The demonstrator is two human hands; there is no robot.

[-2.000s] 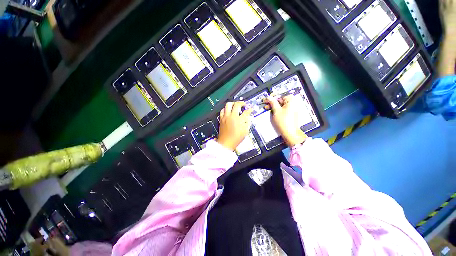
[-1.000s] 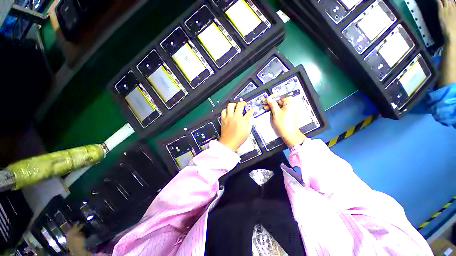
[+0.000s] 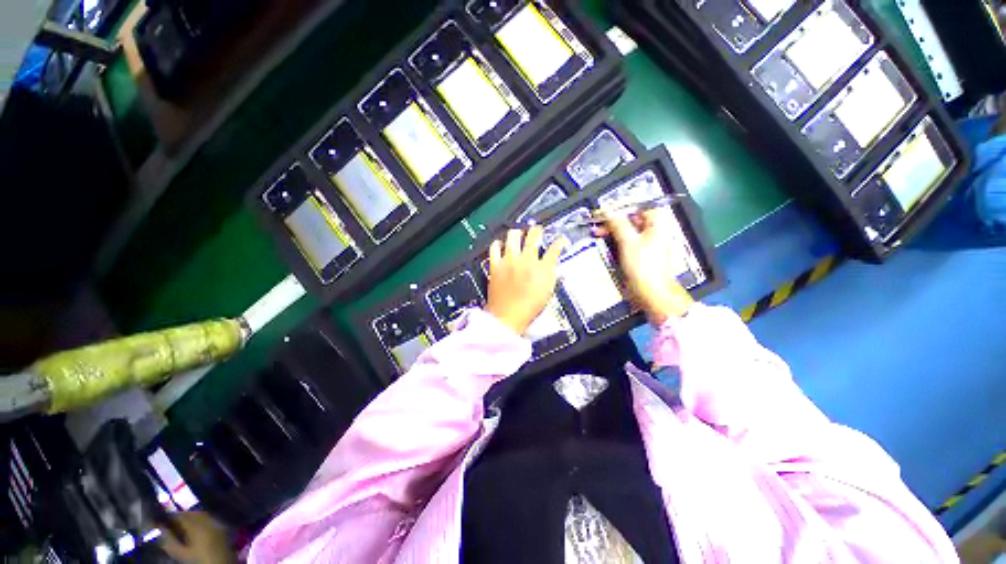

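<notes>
A black phone tray (image 3: 712, 262) lies slanted in front of me, with open phones in a row. My left hand (image 3: 522, 278) rests over a middle phone, fingertips apart at its dark board end; nothing is visible in it. My right hand (image 3: 649, 262) is just right of it, over the rightmost phone, and holds thin tweezers (image 3: 660, 203). Their tip is near the board end of the phone (image 3: 590, 284) between my hands. My fingers hide the exact contact spot. Another tray's phones (image 3: 599, 155) show behind.
Stacked phone trays stand at the far side (image 3: 441, 209) and at the right (image 3: 871, 237). A yellow-wrapped post (image 3: 143, 358) is at left. Black slabs (image 3: 270, 402) stand below it, with another person's blurred hand (image 3: 199, 540) at lower left. A blue sleeve (image 3: 990, 198) is at right.
My right hand has shifted slightly right and the tweezers now show more clearly. My left hand is nearly unchanged. The other person's hand and dark items at lower left have moved.
</notes>
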